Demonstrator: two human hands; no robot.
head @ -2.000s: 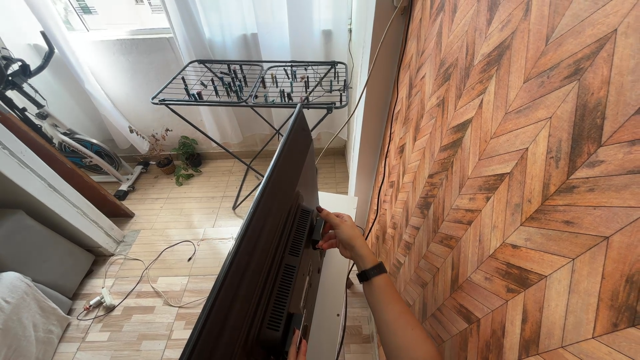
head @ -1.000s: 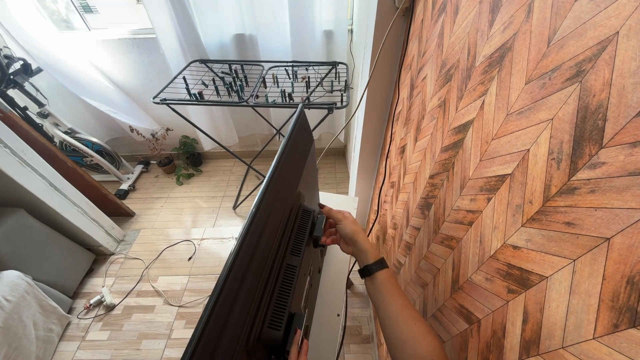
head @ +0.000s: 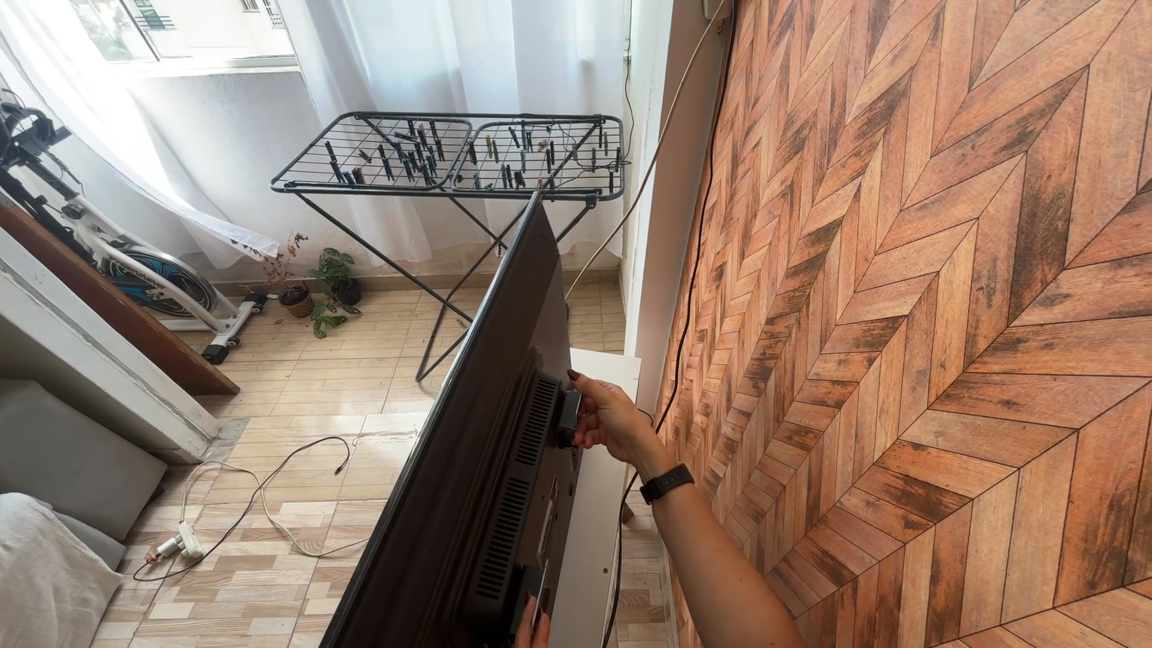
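Note:
A thin flat-screen television (head: 490, 387) stands on edge, tilted, with its vented back facing right. My right hand (head: 616, 418), with a black band on its wrist, pinches a small black block-like piece (head: 569, 416) against that back, thumb on top and fingers curled beneath. At the bottom edge of the view, the fingertips of my left hand (head: 533, 628) lie at a second dark piece (head: 525, 585) lower on the television's back; the rest of that hand is out of view. Under and right of the television shows a white board-like surface (head: 589, 540).
A folding drying rack (head: 450, 189) with clothespins stands beyond the television, near white curtains. Potted plants (head: 333, 274) and an exercise bike (head: 162, 279) are at left. A power strip (head: 187, 540) and cables lie on the floor. A cable (head: 688, 297) runs along the wood-patterned surface (head: 900, 360).

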